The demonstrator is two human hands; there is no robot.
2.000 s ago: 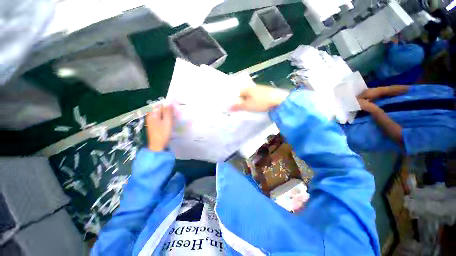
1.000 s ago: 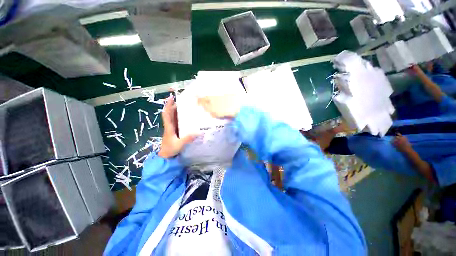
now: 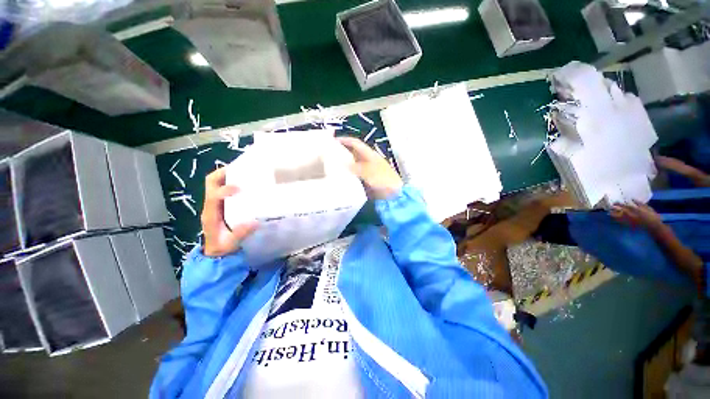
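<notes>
A part-folded white box (image 3: 292,222) is held close to my chest, its walls raised and a pale opening showing in the top. My left hand (image 3: 220,214) grips its left side, fingers on top and thumb on the near wall. My right hand (image 3: 372,167) holds its back right corner. The fingers of my right hand are partly hidden by the box. A neat stack of white blanks (image 3: 440,148) lies just right of the box on the green bench.
Strapped finished boxes (image 3: 117,265) stand at left. Open boxes with dark insides, one of them (image 3: 377,47), sit beyond the rail. White slivers (image 3: 183,199) litter the bench. A neighbour's blank pile (image 3: 603,136) and hands (image 3: 650,222) are at right.
The flat card in my hands now has raised walls and an opening. My right hand has moved from its middle to its right side. The view has shifted a little.
</notes>
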